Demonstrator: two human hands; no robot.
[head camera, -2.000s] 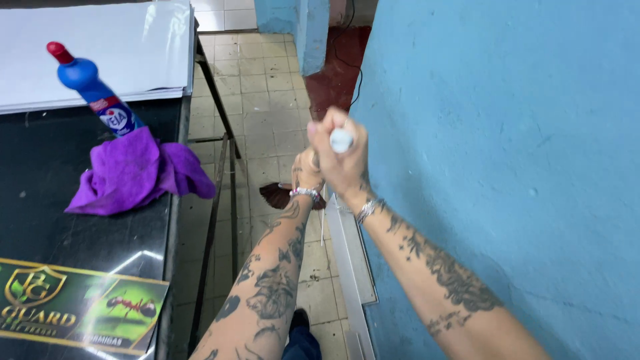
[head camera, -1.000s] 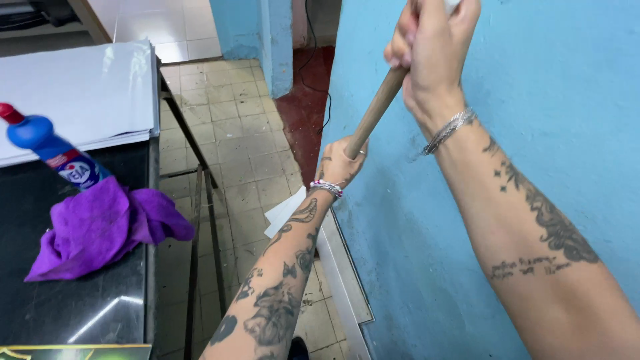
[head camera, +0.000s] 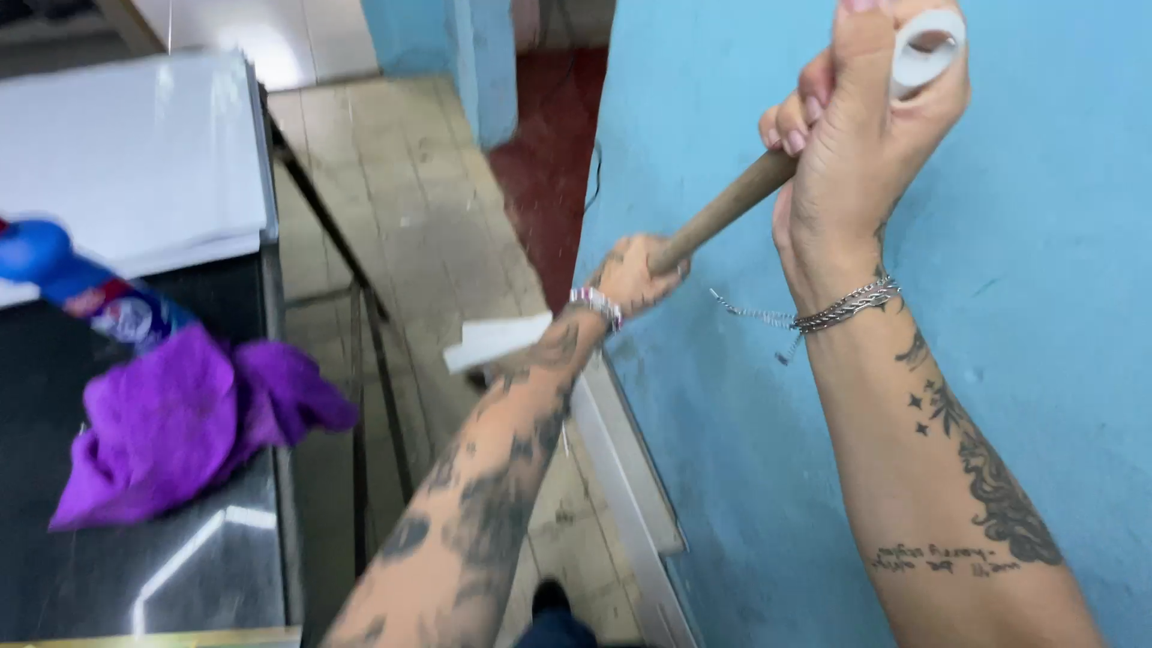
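Observation:
A wooden pole (head camera: 724, 211) with a white plastic end cap (head camera: 927, 54) runs slantwise between my two hands. Near its capped top, my right hand (head camera: 864, 135) is closed around it at the upper right, in front of the blue wall. Lower down, at the middle of the view, my left hand (head camera: 639, 270) grips the same pole. The pole's lower end is hidden behind my left hand and forearm. White flat pieces (head camera: 499, 342) show low down beside my left forearm, over the tiled floor; whether they join the pole, I cannot tell.
On the black table (head camera: 234, 576) at left lie a purple cloth (head camera: 162, 423), a blue bottle (head camera: 117, 306) and a stack of white sheets (head camera: 135, 153). Dark metal table legs (head camera: 315, 207) stand beside the tiled floor (head camera: 405, 198). A blue wall (head camera: 747, 432) bounds the right; pale panels (head camera: 621, 450) lean along its foot.
My right hand has moved up and to the right, away from my left hand, and the pole between them has come into sight. The white flat pieces now show by my left forearm.

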